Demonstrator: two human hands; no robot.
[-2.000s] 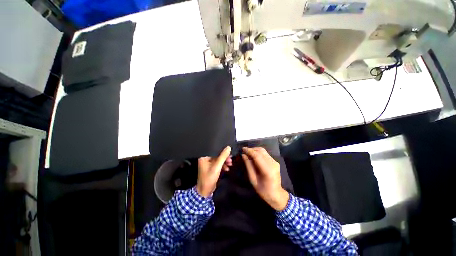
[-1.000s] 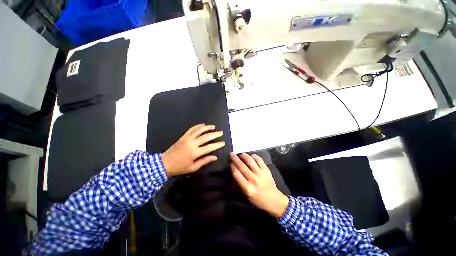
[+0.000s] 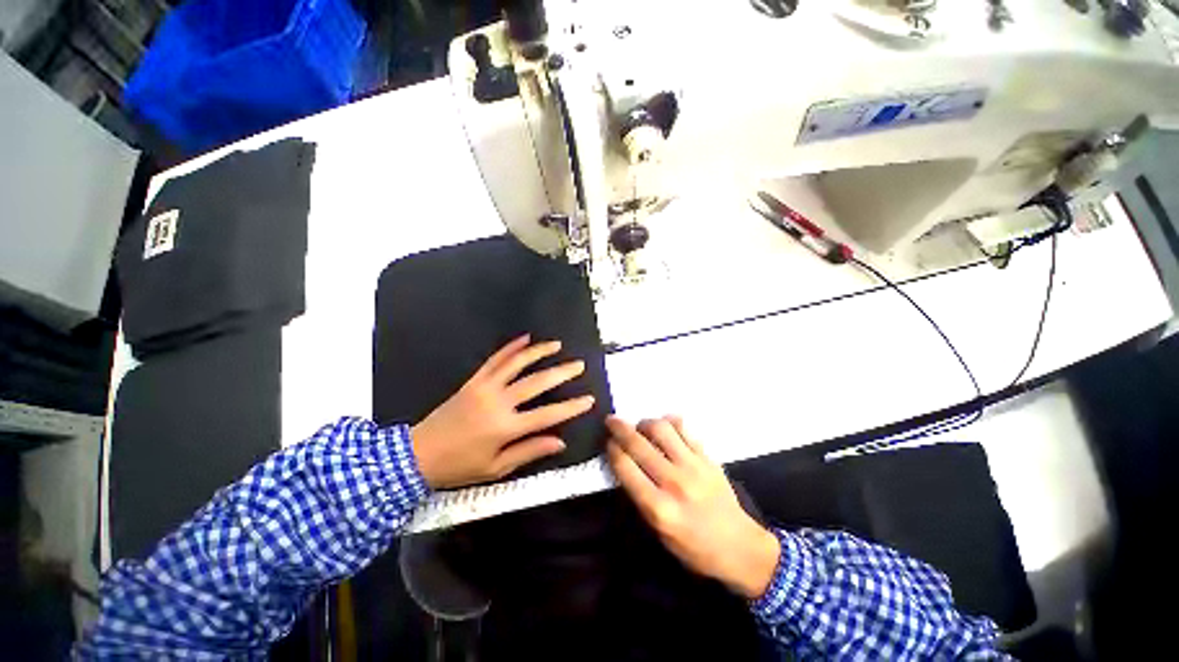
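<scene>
A black fabric panel (image 3: 453, 323) with rounded corners lies on the white table, its far right corner at the presser foot and needle (image 3: 577, 246) of the white sewing machine (image 3: 724, 117). My left hand (image 3: 507, 416) lies flat on the panel's near right part, fingers spread. My right hand (image 3: 679, 498) is at the panel's near right edge, fingertips down and close together. Whether they pinch the edge is hard to tell. A thin dark line (image 3: 776, 312) runs along the machine bed to the panel's right edge.
A black pile with a white label (image 3: 220, 252) lies at far left, a second black pile (image 3: 197, 440) nearer. A red tool (image 3: 804, 230) and black cord (image 3: 924, 317) lie under the machine arm. Black pieces (image 3: 944, 517) lie lower right. A blue crate (image 3: 246, 65) stands beyond; a ruler scale (image 3: 517, 497) marks the front edge.
My left hand has gone from the panel's near corner to flat on top of it. The panel has shifted slightly on the table, and the ruler scale now shows. The view has also shifted.
</scene>
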